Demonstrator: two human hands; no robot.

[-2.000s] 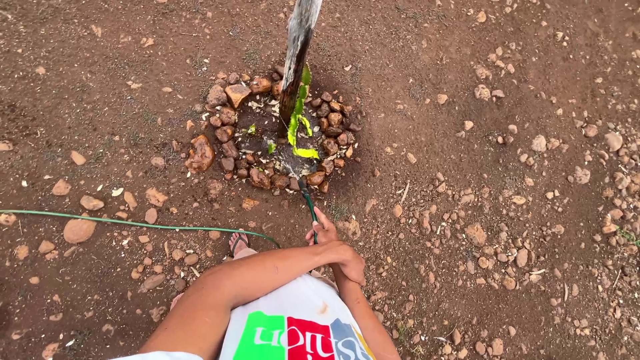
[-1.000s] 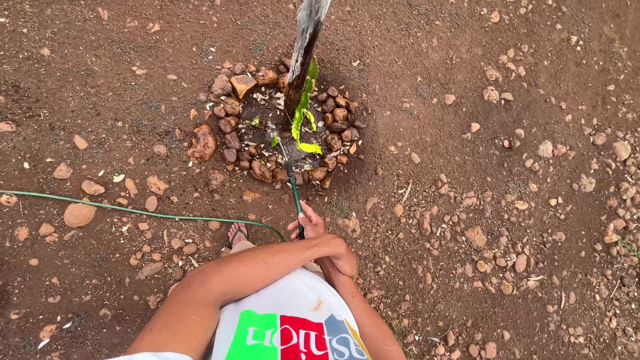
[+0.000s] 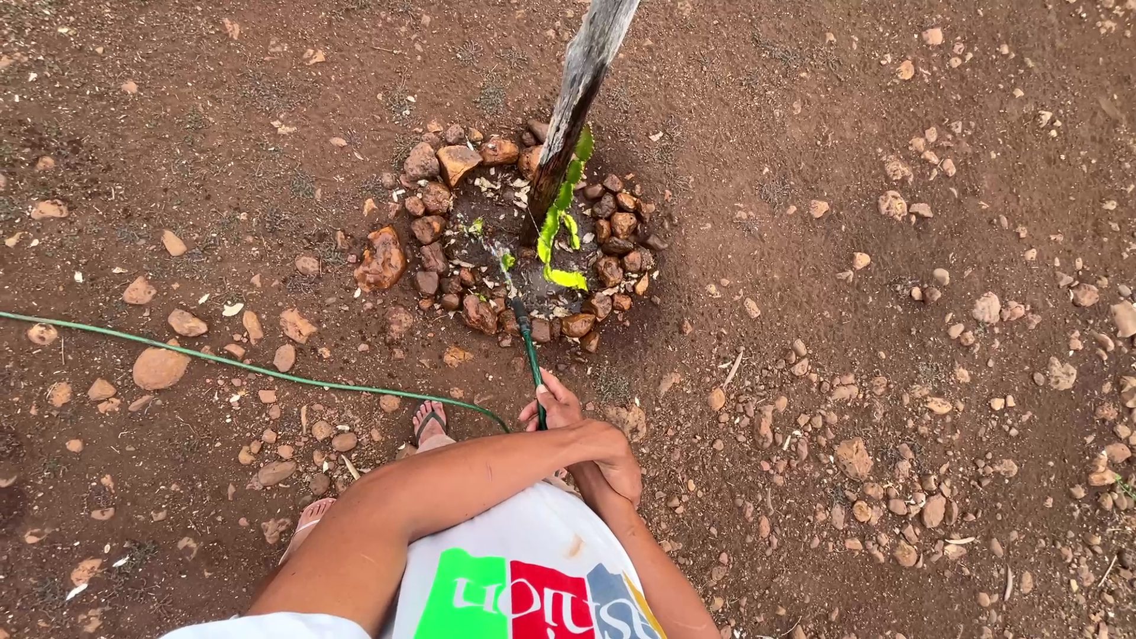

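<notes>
My right hand (image 3: 552,405) grips a green garden hose (image 3: 532,359) near its dark nozzle (image 3: 520,311), which points up and slightly left. A thin stream of water leaves it, falling inside a ring of stones (image 3: 480,314). My left arm crosses over my body, with the left hand (image 3: 618,460) wrapped around my right forearm. Within the ring, a weathered wooden post (image 3: 572,102) stands on damp soil. A green, scalloped cactus stem (image 3: 556,213) leans along the post's right side, its bright yellow-green end hanging lower. Small green shoots (image 3: 507,261) lie left of it.
The hose trails left over reddish-brown dirt. A large wet rock (image 3: 382,259) lies just outside the ring on the left. Loose stones (image 3: 854,459) are scattered on the right, others on the left. My foot in a flip-flop (image 3: 430,421) is below the ring.
My right hand and the nozzle have shifted a little left since the earliest frame, and the water now lands farther left of the post. My left hand keeps its hold on the right forearm.
</notes>
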